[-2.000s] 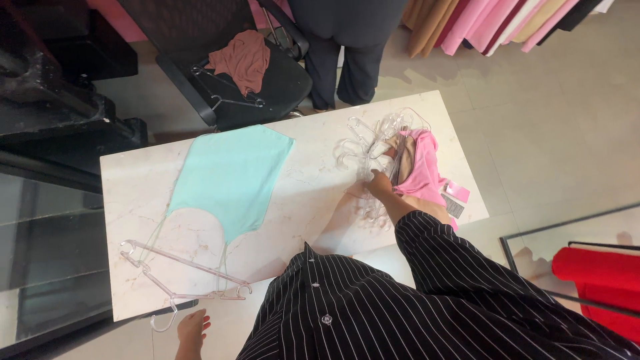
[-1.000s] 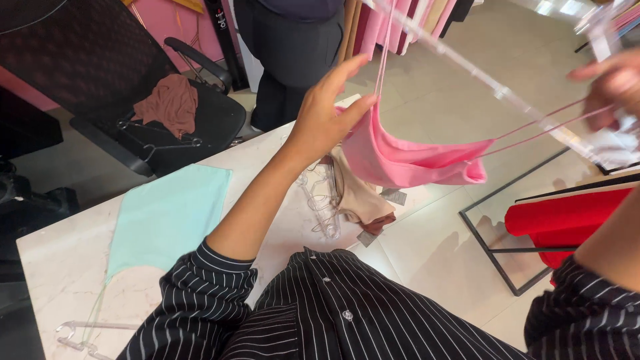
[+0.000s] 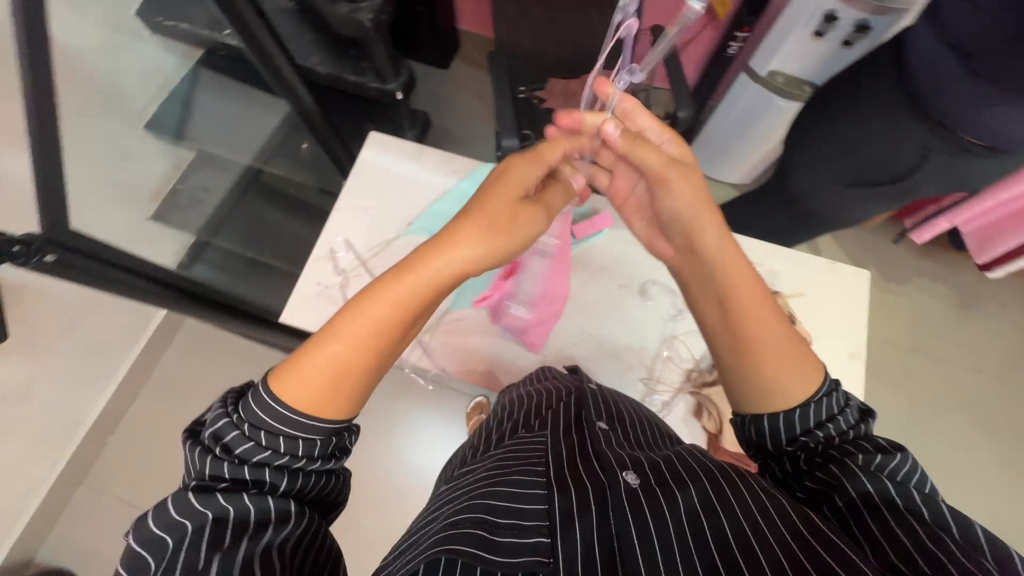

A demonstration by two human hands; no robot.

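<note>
A pink strappy garment (image 3: 538,300) hangs below my hands, over the white marbled table. My left hand (image 3: 532,196) has its fingers closed around the garment's thin straps near a clear plastic hanger (image 3: 628,74). Beside it, my right hand (image 3: 640,160) touches the straps and the hanger, its fingers partly spread; its exact grip is blurred. A mint-green garment (image 3: 452,200) lies on the table, partly behind my left forearm. Another clear hanger (image 3: 352,260) is at the table's left side. A tangle of clear hangers (image 3: 672,368) and a beige and brown garment (image 3: 712,408) lie near my right forearm.
The marbled table (image 3: 832,296) stands in front of me. Behind it are a black chair (image 3: 512,96), a water dispenser (image 3: 768,96) and a person in dark clothes (image 3: 864,144). A black metal frame (image 3: 184,300) runs along the left, and pink fabric (image 3: 976,224) hangs at the right.
The pink garment was on the table, then held up between both hands at the right; now it hangs lower, with my hands close together. The view has turned strongly.
</note>
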